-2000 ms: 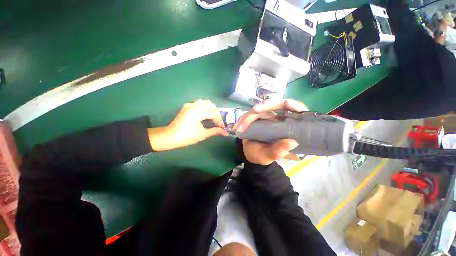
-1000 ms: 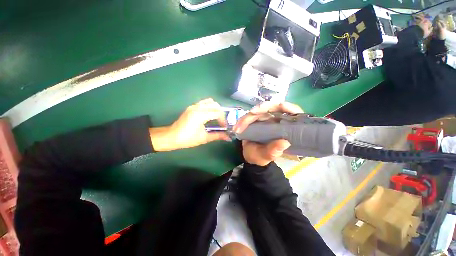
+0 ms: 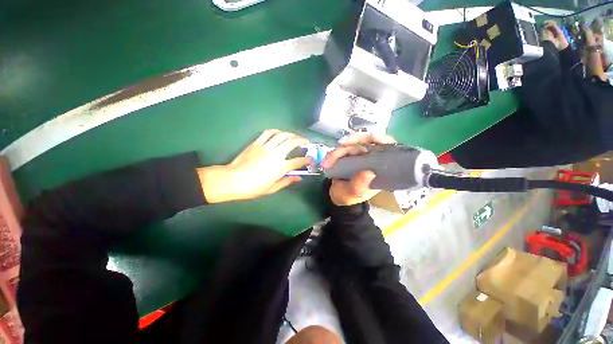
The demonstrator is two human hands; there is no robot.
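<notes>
My left hand [image 3: 259,168] lies over the loop-shaped workpiece [image 3: 304,173] near the middle of the view and holds it low over the green bench. Its blue-and-white end block [image 3: 318,154] shows between my two hands. My right hand [image 3: 351,191] is closed around the dark-grey electric screwdriver [image 3: 383,166], which lies nearly level with its front end at the end block. The bit and any screw are hidden by fingers. A thick black cord [image 3: 477,183] runs from the screwdriver's back end to the right.
A screw feeder [image 3: 393,50] with a light front tray [image 3: 349,113] stands beyond my right hand. A black fan [image 3: 457,82] and a second feeder [image 3: 501,33] stand to its right. Another person's hands [image 3: 591,50] are at upper right. A salmon crate [image 3: 8,235] is at far left. Cartons [image 3: 521,285] are on the floor.
The screwdriver's back end has swung closer, so it looks shorter, and its cord has shifted left. My left fingers have moved flatter over the workpiece. The neighbour's arms have moved.
</notes>
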